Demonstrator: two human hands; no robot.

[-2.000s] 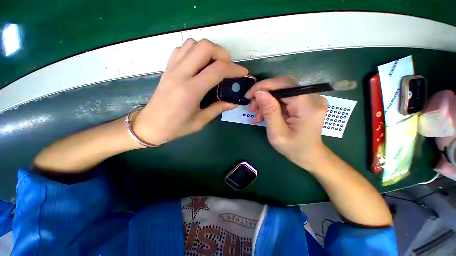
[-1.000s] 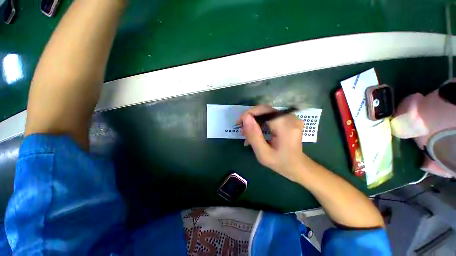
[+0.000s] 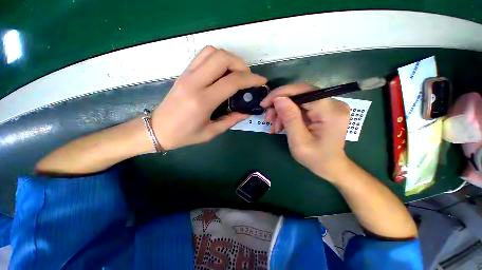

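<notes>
My left hand (image 3: 203, 100) holds a smartwatch body (image 3: 247, 98) between thumb and fingers, its dark side with a grey round spot turned up. My right hand (image 3: 312, 124) grips a dark brush-ended pick (image 3: 330, 92) like a pen, its pale tuft pointing right. The pick's tip is hidden by my fingers at the watch's right side. The white adhesive dot sheet (image 3: 357, 126) lies on the bench under my right hand, with rows of small dark rings at its right end. A second smartwatch body (image 3: 253, 186) lies on the bench nearer to me.
At the right lie a red packet (image 3: 397, 126) and a white packet (image 3: 417, 137) with a sample watch (image 3: 436, 98) on it. A pink and white fan (image 3: 467, 126) is at the right edge. A white rail (image 3: 132, 63) separates the bench from the green belt (image 3: 105, 31).
One second ago my left arm reached over the belt, its hand out of view, and my right hand was over the sheet. Now both hands are together at a held watch body.
</notes>
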